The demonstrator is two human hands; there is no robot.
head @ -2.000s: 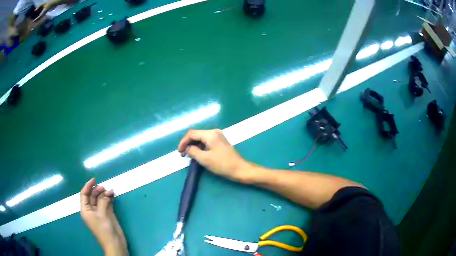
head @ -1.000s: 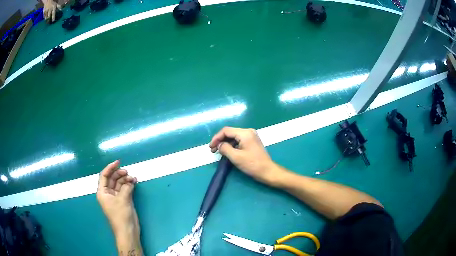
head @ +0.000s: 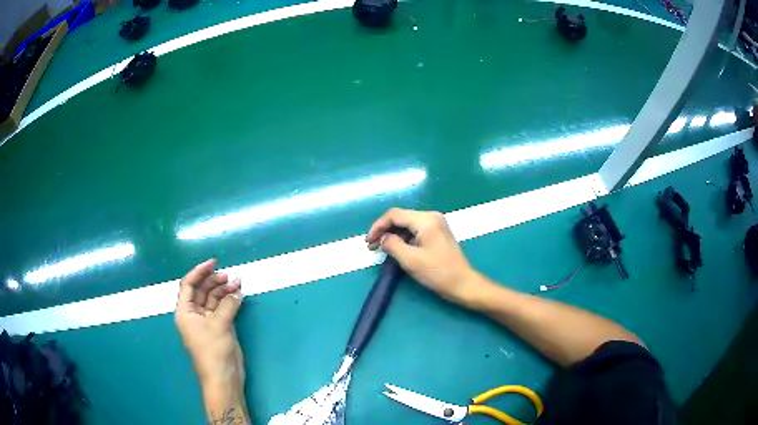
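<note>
My right hand is closed around the top end of the black handle of the wrapped-head mallet, over the white rail. The mallet's head, in silvery-white wrapping, lies toward the bottom edge, partly cut off. My left hand is at the left, palm up with fingers loosely curled and nothing in it, at the rail. Scissors with silver blades and a yellow handle lie on the bench to the right of the mallet's head.
A black housing with a lead wire lies at right, with slim black parts beyond it. A heap of black parts sits at lower left. A grey post stands on the rail. Black units lie across the conveyor.
The view has shifted, so bench things sit further right in the picture. The person's hand at the far upper left is no longer visible. My right hand still holds the mallet handle.
</note>
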